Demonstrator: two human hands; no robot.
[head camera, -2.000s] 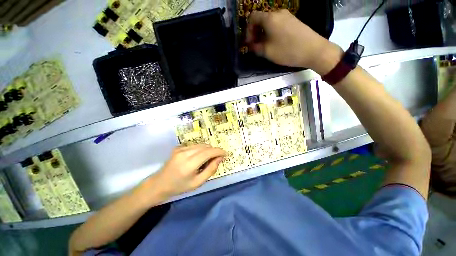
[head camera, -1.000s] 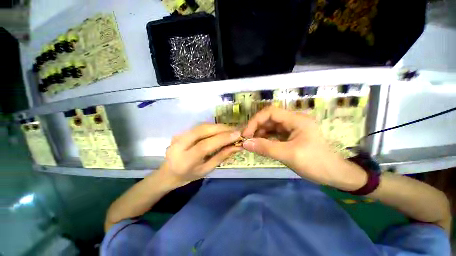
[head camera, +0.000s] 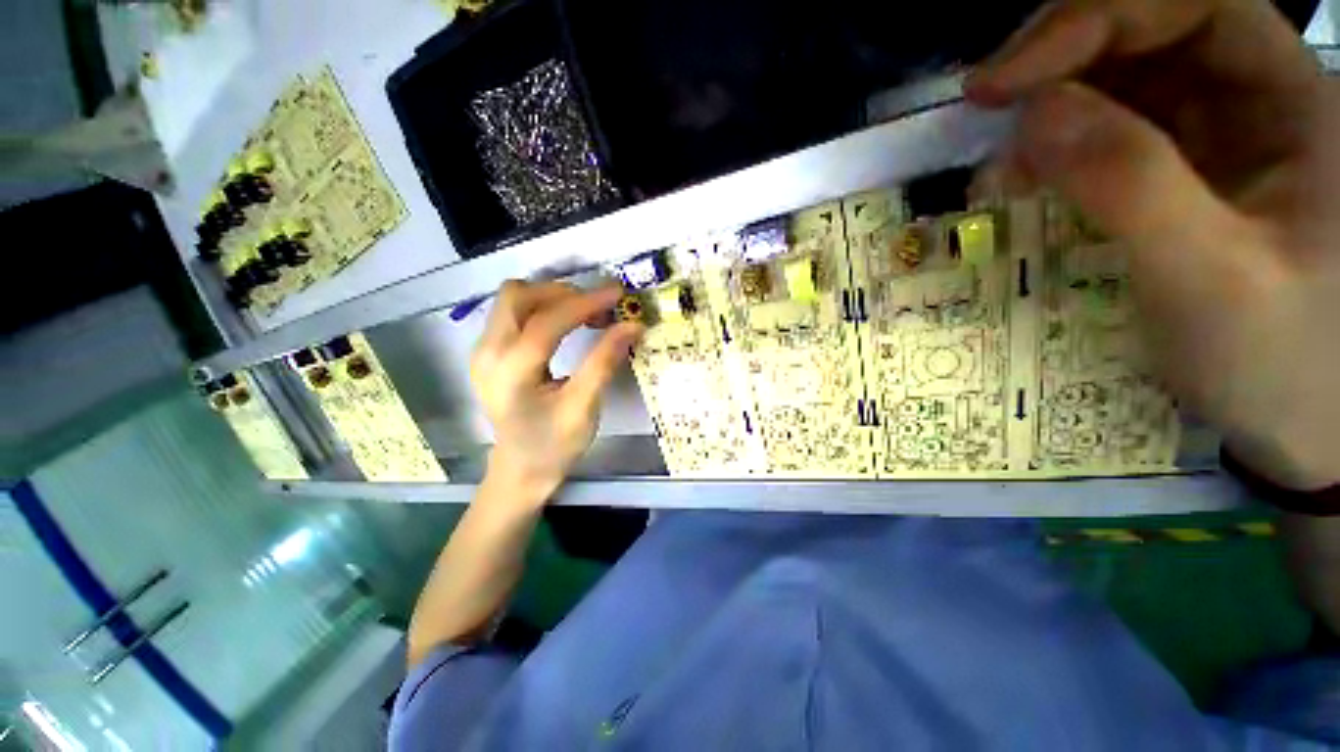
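A panel of cream printed circuit boards (head camera: 801, 389) lies in the rail track in front of me. Black components, yellow blocks and brownish coils sit near its far edge. My left hand (head camera: 544, 382) is at the panel's far left corner, its thumb and fingertips around a small toroidal coil (head camera: 631, 309) at the leftmost board. Whether the coil is fully seated cannot be seen. My right hand (head camera: 1161, 191) is blurred, above the panel's right part, with thumb and finger apart and nothing visible between them. It hides part of the rightmost board.
A black bin of silver leaded parts (head camera: 544, 154) and a dark middle bin (head camera: 720, 88) stand behind the far rail (head camera: 705, 206). A two-board piece (head camera: 368, 411) lies left in the track. A partly filled board (head camera: 331, 176) lies on the far bench. A blue stick (head camera: 467, 309) is by the rail.
My hands have separated from around the small coil. My left hand has moved to the panel's far left corner with the coil at its fingertips; my right hand has moved up and right.
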